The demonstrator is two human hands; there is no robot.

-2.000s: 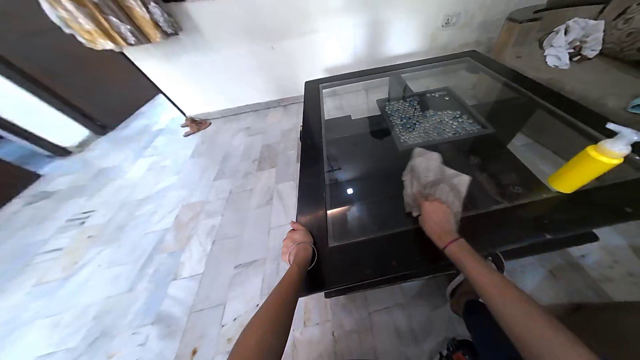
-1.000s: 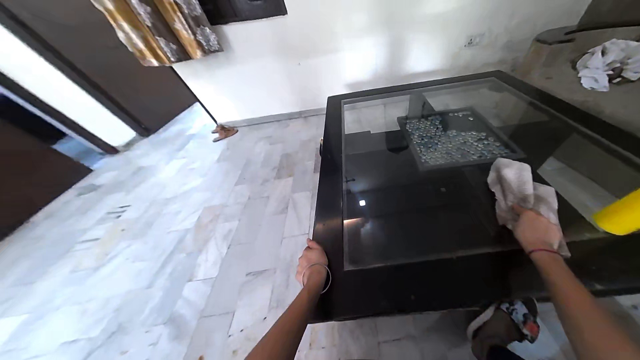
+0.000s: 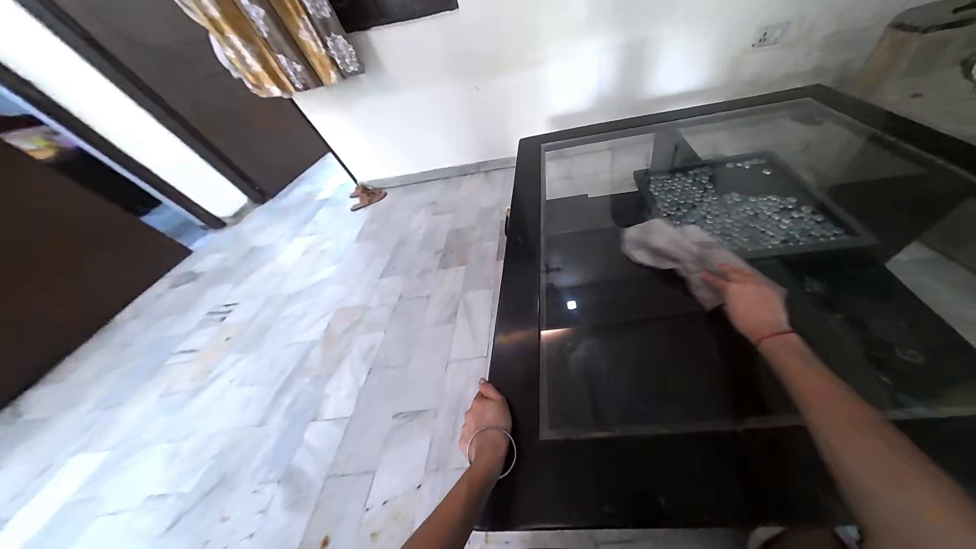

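My right hand (image 3: 751, 299), with a red thread at the wrist, presses a pale grey cloth (image 3: 675, 248) on the glass top (image 3: 648, 366) of a dark-framed table (image 3: 663, 476). The cloth lies over the near left edge of a dark tray (image 3: 827, 245) of clear and bluish glass pebbles (image 3: 751, 217), which shows through the glass. My left hand (image 3: 488, 419), wearing a thin metal bangle, grips the left edge of the table frame near its front corner; its fingertips are partly hidden.
Marble tiles (image 3: 381, 335) cover the floor at left. A mop or broom (image 3: 367, 197) stands near the white wall (image 3: 473, 84), beside a patterned curtain (image 3: 282, 46). A wall socket (image 3: 770, 35) and part of a sofa (image 3: 915, 46) are at the upper right.
My right hand has moved the cloth across the glass, left and away from me, toward the pebble tray. My left hand stays at the table edge. The view has shifted left; the yellow bottle is out of frame.
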